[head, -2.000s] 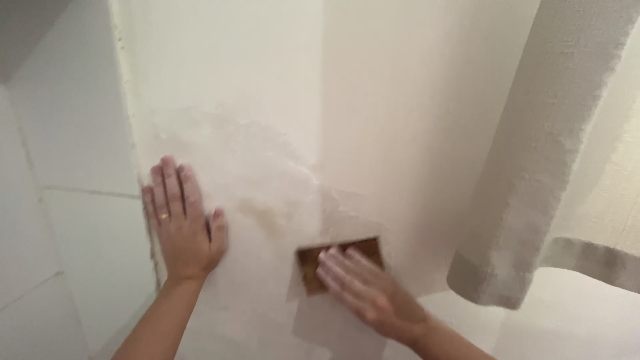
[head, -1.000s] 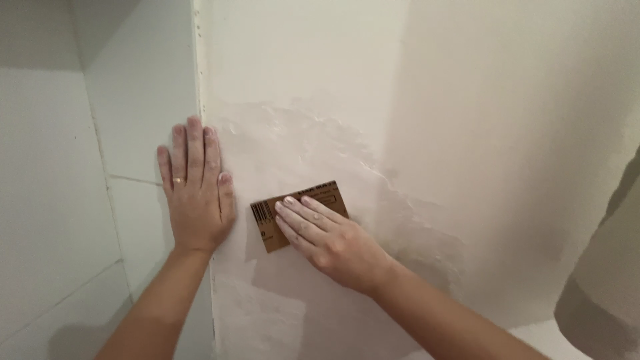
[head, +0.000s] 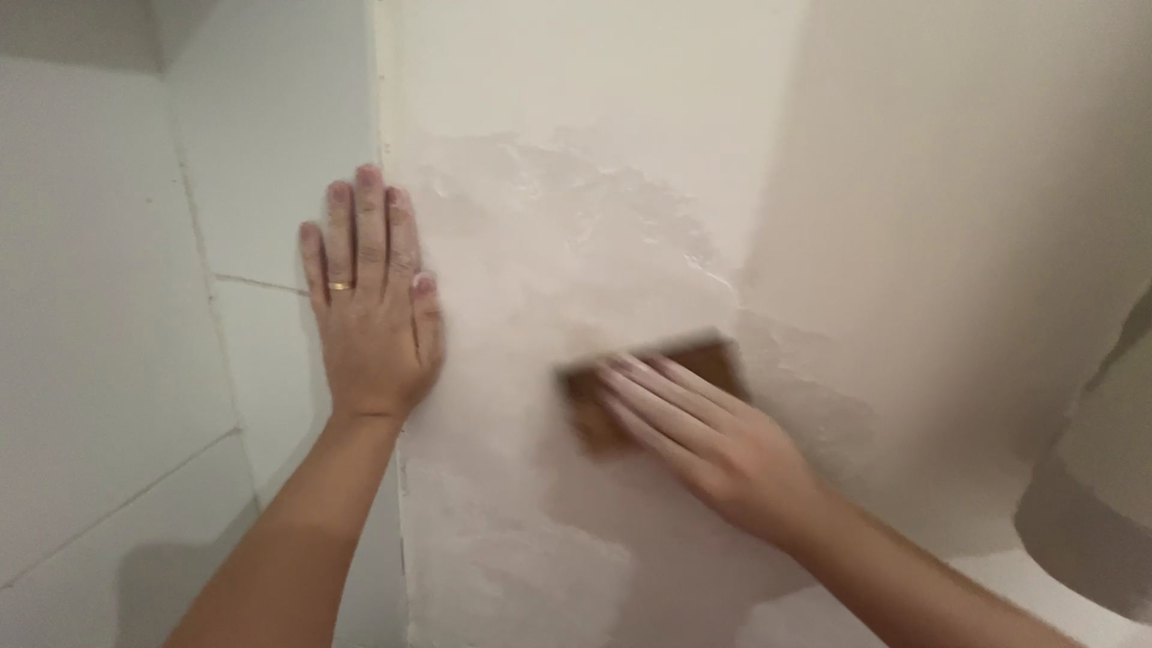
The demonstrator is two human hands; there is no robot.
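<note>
My left hand (head: 373, 306), with a gold ring on one finger, rests flat at the edge between the pale tiles and the plastered wall (head: 576, 234), holding nothing. To its right, my right hand (head: 702, 432) presses a brown sheet of sandpaper (head: 607, 418) against the wall with its fingers laid over it. The sheet is blurred. Rough, uneven patches of filler show on the wall above and around the sheet. Whitish dust covers the fingers of my left hand.
Pale wall tiles (head: 99, 270) with thin joints stand on the left. A light fabric curtain (head: 1089, 504) hangs at the right edge. My arms cast shadows on the wall's lower part.
Compared with one second ago, the sandpaper under my right hand is farther right, away from my left hand. My left hand stays flat at the tile edge. The view has shifted since the oldest frame.
</note>
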